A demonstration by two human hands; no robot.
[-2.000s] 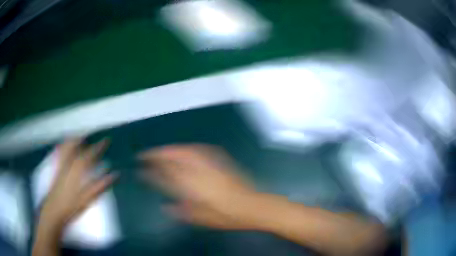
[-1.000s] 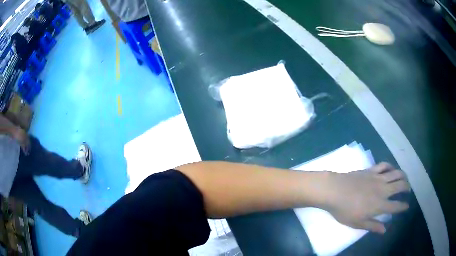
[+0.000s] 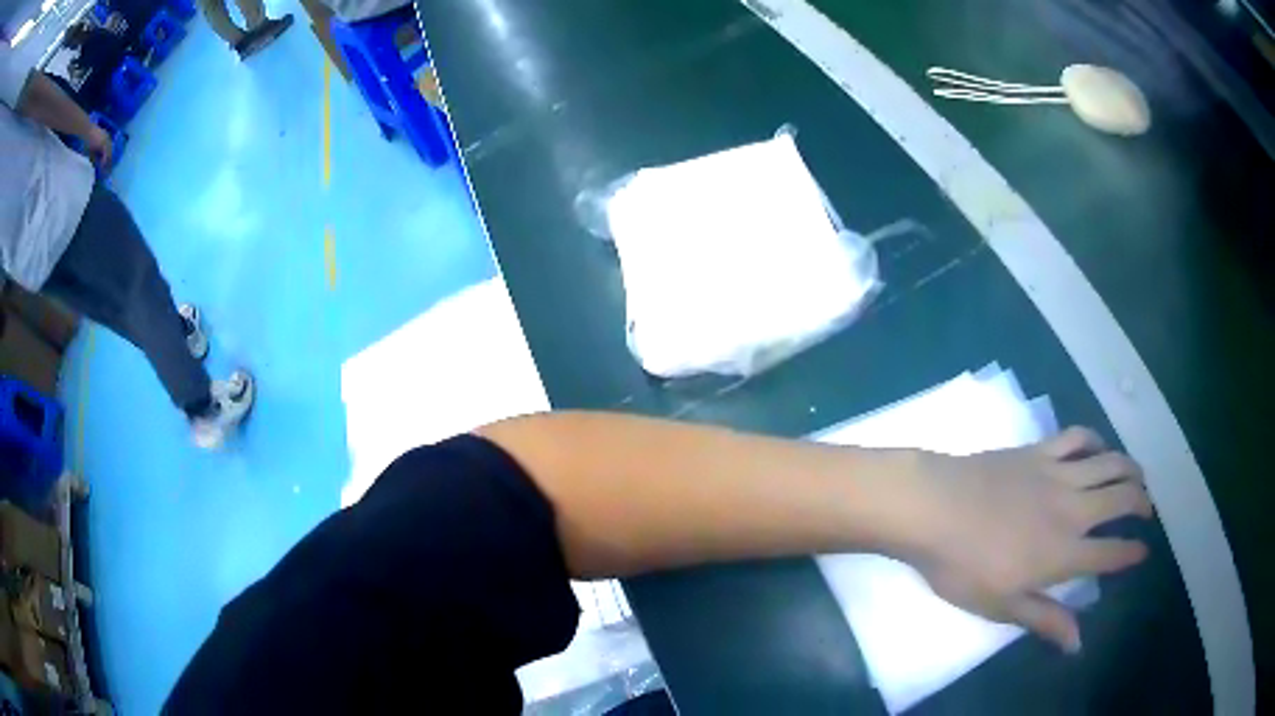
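Note:
My left hand (image 3: pixel 1028 539) lies palm down, fingers spread, over a fanned stack of thin milky-white bags or sheets (image 3: pixel 909 657) on the dark green tabletop. Its fingertips reach past the stack's right edge, near the light rail. My bare forearm and black sleeve cross the view from the lower left and cover part of the stack. My right hand is not in view. A white square pack in crinkled clear plastic (image 3: pixel 734 259) lies beyond my forearm.
A cream rounded product with cord loops (image 3: pixel 1107 101) lies on the green belt beyond the curved rail (image 3: pixel 1000 217). White material (image 3: pixel 441 378) is beside the table's left edge. A person (image 3: pixel 105 238) walks on the blue floor; blue stools (image 3: pixel 392 84) stand behind.
Since one second ago the view has shifted slightly and my left hand stays on the stack. The person at the left has moved further up the picture. Two seconds ago both hands showed, blurred.

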